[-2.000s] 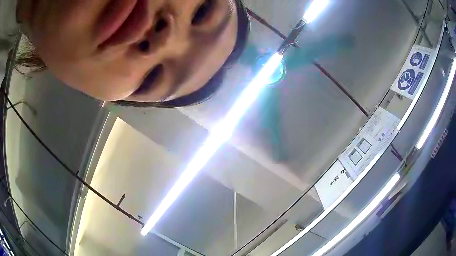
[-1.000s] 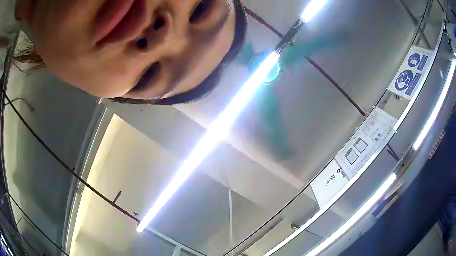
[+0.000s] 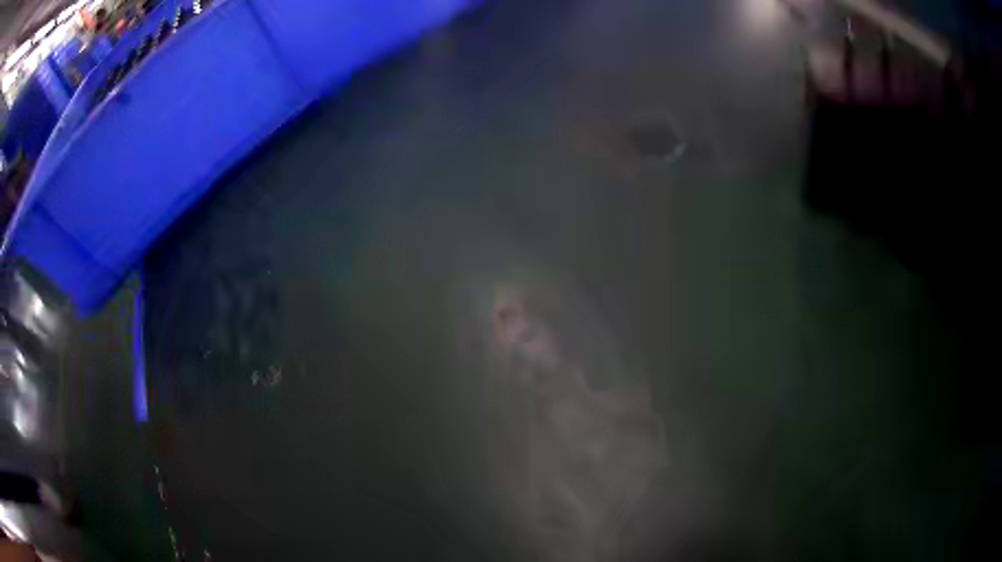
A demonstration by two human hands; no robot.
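Note:
The view is dark and blurred. A blue bin (image 3: pixel 187 143) lies across the upper left, its long side wall towards me. Small black pieces (image 3: pixel 141 49) show in rows behind its rim, too small to identify surely. The dark green surface (image 3: pixel 363 329) fills most of the picture. Neither of my hands can be made out. A skin-toned patch (image 3: pixel 15 552) is cut off at the bottom left corner; I cannot tell what or whose it is.
A large black block-like shape (image 3: pixel 879 154) with thin dark upright lines above it is at the upper right, unclear. A small dark spot (image 3: pixel 656 139) lies left of it. A thin blue strip (image 3: pixel 140 351) and shiny pale shapes (image 3: pixel 24 373) are at the left.
The view has swung from the ceiling light, fan and a person's face near the camera to the dark green surface and blue bin.

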